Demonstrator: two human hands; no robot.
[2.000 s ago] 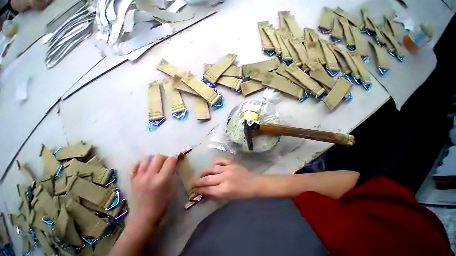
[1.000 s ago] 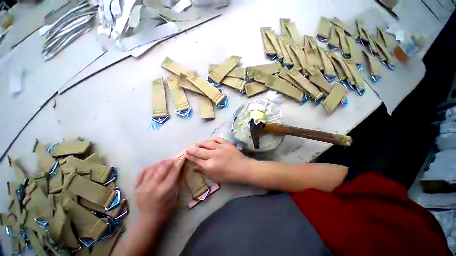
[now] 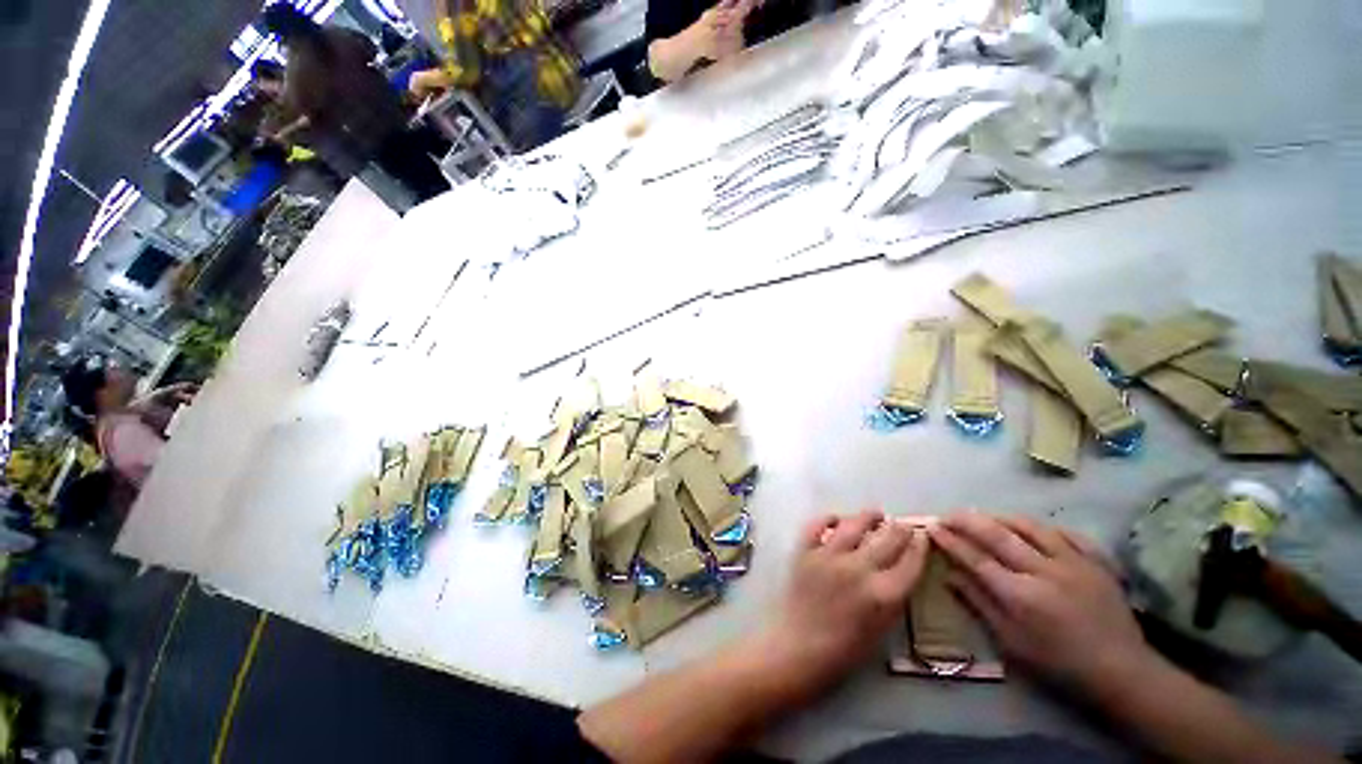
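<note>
A khaki strap tab (image 3: 938,605) lies on the table in front of me, its metal ring (image 3: 944,666) at the near end over a thin pink-white gauge strip (image 3: 978,673). My left hand (image 3: 851,585) presses its fingertips on the tab's far end from the left. My right hand (image 3: 1038,590) presses there from the right, fingertips close to the left ones. Part of the tab's far end is hidden under the fingers. The hammer (image 3: 1237,555) rests on the round pounding block (image 3: 1158,545) to the right.
A heaped pile of tabs (image 3: 635,515) lies left of my hands, with a smaller group (image 3: 400,500) beyond it. Laid-out tabs (image 3: 1061,366) lie ahead and right. White offcuts (image 3: 956,112) are heaped at the far side. People (image 3: 336,93) are at the far left.
The view has swung left, bringing the far room and a second tab group into sight. Both hands now meet at the tab's far end; earlier my right hand was at its near end.
</note>
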